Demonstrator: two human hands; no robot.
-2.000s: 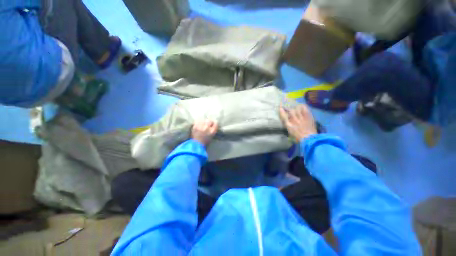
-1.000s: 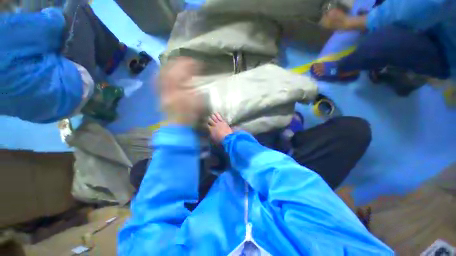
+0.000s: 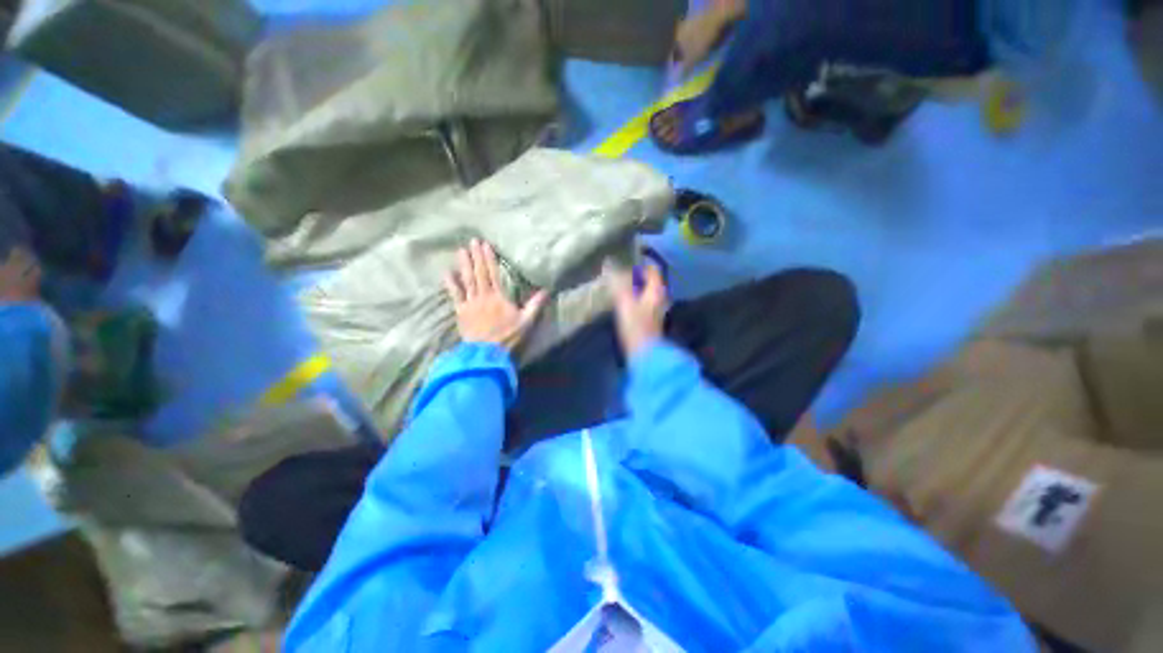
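A grey-green woven sack (image 3: pixel 561 211) with a boxy bulk in it lies across in front of me, its left part creased and loose. My left hand (image 3: pixel 491 304) lies flat on its near side with fingers spread. My right hand (image 3: pixel 642 306) is blurred at the sack's near right edge; whether its fingers hold the sack I cannot tell. A black tape dispenser (image 3: pixel 700 220) with a yellow-cored roll is on the blue floor just beyond the sack's right end.
Another grey-green parcel (image 3: pixel 383 96) lies just beyond. Empty woven sacks (image 3: pixel 179 510) are heaped at left. Tan cartons (image 3: pixel 944 421), one with a white label (image 3: pixel 1048 506), are at right. A sandalled foot (image 3: pixel 705 128) and a person's blue sleeve (image 3: pixel 26 383) also show.
The view has turned right. My left hand has come down onto the sack, and my right hand has moved from the sack's middle to its right end. The sack's bulk now lies slanted.
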